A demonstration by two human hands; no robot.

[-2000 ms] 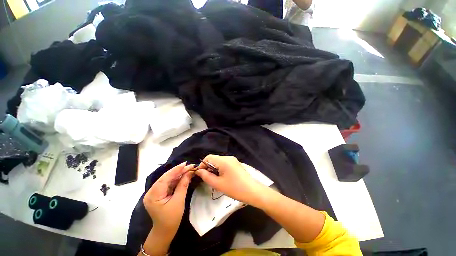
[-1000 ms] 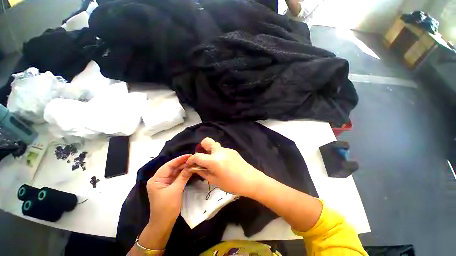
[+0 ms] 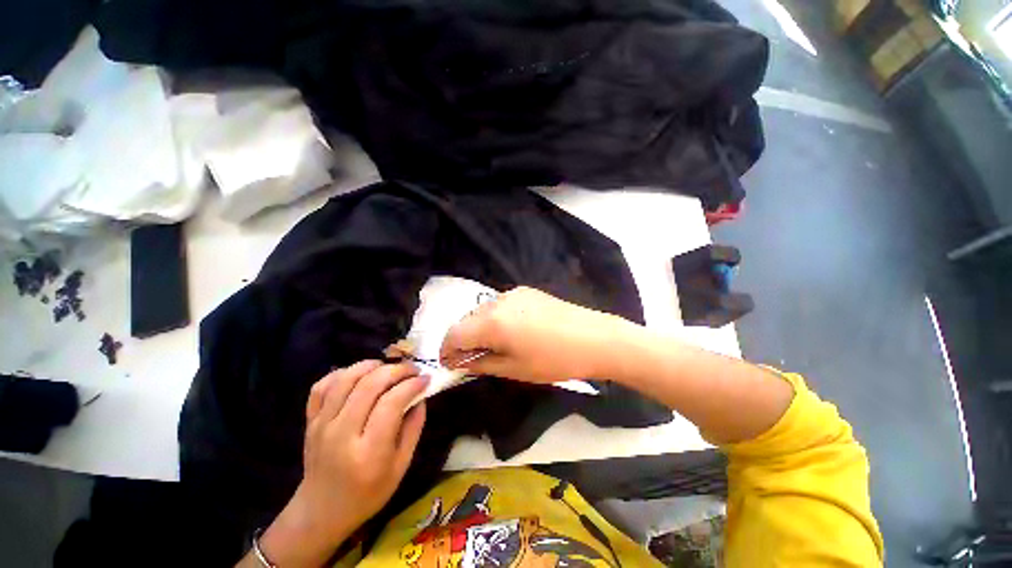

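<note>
The black garment (image 3: pixel 333 261) lies spread on the white tabletop and hangs over its front edge. A white piece, perhaps a shoulder pad (image 3: pixel 442 305), lies on it under my hands and shows a dark thread loop near its top. My left hand (image 3: pixel 366 427) holds the near left edge of the white piece and the cloth, fingers bent. My right hand (image 3: pixel 522 338) is over the white piece, fingertips pinched on a thin metal glint, likely a needle (image 3: pixel 471 358). The fingers hide part of the work.
A garment heap (image 3: pixel 533 89) fills the back. White bundles (image 3: pixel 111 144), a phone (image 3: pixel 160 280), small dark pieces (image 3: pixel 67 294) and black thread cones (image 3: pixel 33 413) are at left. A dark block (image 3: pixel 708 286) sits at the right table edge. Grey floor (image 3: pixel 843 222) lies beyond.
The view has tilted down and shifted right. My hands have come down from the raised pinch onto the white piece. My left hand now lies back up, its fingers on the edge.
</note>
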